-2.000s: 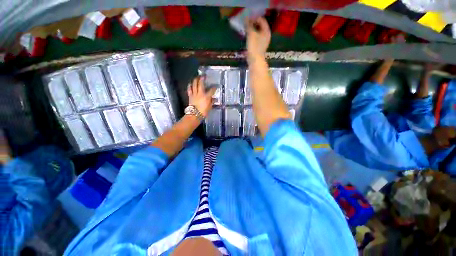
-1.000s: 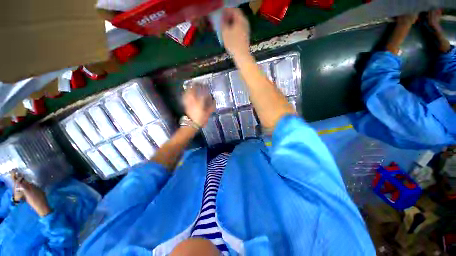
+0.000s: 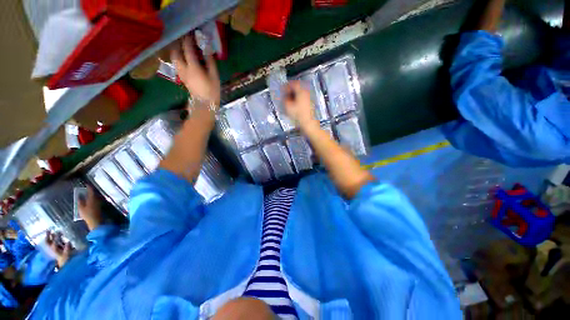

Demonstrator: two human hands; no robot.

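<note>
A clear blister tray [image 3: 301,152] lies before me, its two rows of pockets showing whitish wrapped items. My right hand [image 3: 299,105] is over its upper row, blurred, with a whitish wrapped item [image 3: 276,79] at its fingertips, over the tray's far edge. My left hand [image 3: 197,76] is stretched to the belt, fingers spread, beside a small red carton with a white part [image 3: 209,39]. A second carton, its white face showing [image 3: 167,70], is by its fingers. Whether the left hand grips one is unclear.
A second filled tray [image 3: 128,164] lies to the left, partly behind my left arm. A large red box [image 3: 103,50] stands on the shelf edge at upper left. Red cartons line the green belt [image 3: 240,57]. Other workers' hands [image 3: 90,206] and blue sleeves [image 3: 484,94] are at both sides.
My left hand has moved from the tray up to the belt cartons. My right hand has come back from the belt to above the tray with the whitish item. The view has turned.
</note>
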